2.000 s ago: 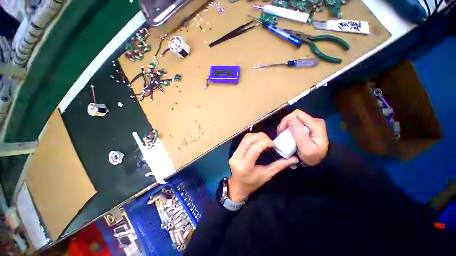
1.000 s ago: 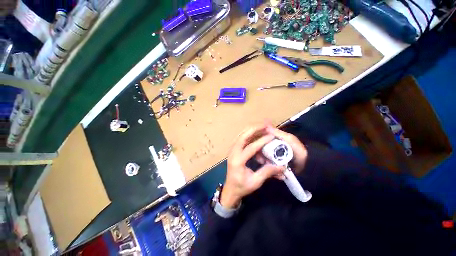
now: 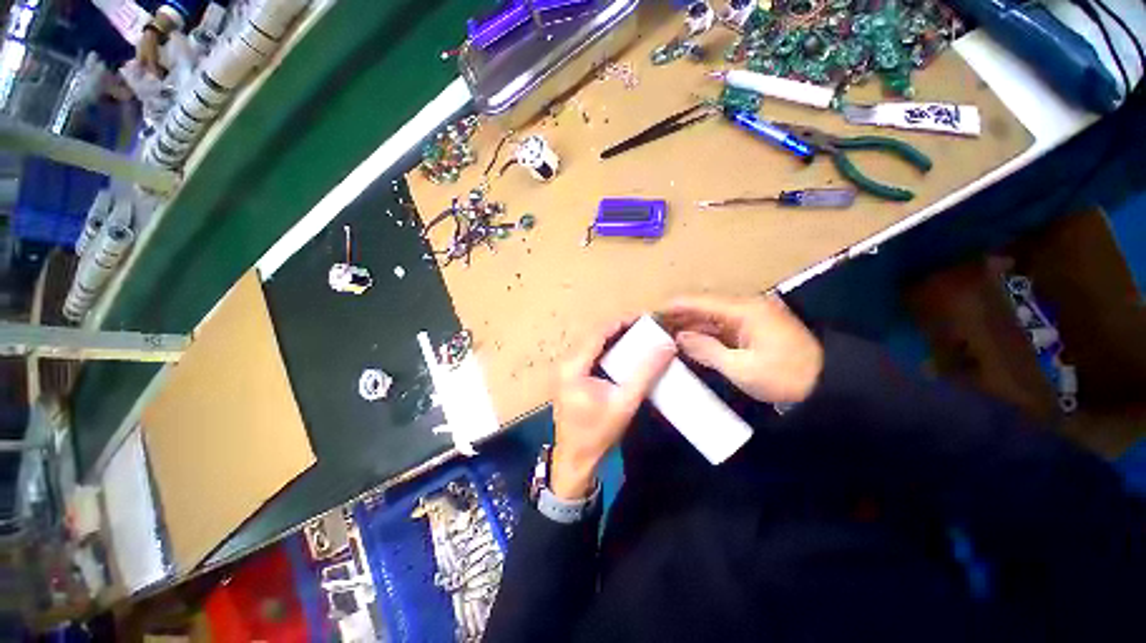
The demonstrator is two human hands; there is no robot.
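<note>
A smooth white housing [image 3: 699, 412] is held over the lap, near the bench edge, its long body pointing down and right. My left hand [image 3: 598, 399] grips its upper left part, with the thumb lying across it. My right hand [image 3: 759, 344] is at its upper end, with fingers bent against it; the exact fingertip contact is partly hidden. The inside of the housing does not show.
A purple battery pack [image 3: 630, 217], tweezers [image 3: 656, 129], a clear-handled screwdriver [image 3: 814, 199] and green-handled pliers [image 3: 880, 166] lie on the cardboard [image 3: 553, 302]. Circuit boards [image 3: 845, 48] are heaped behind. A blue crate [image 3: 400, 565] stands below at left, a cardboard box [image 3: 1093, 339] at right.
The white housing has turned; its round open end faced up a second ago and now its smooth long side shows. Both hands have shifted around it. The bench view has moved right and slightly up.
</note>
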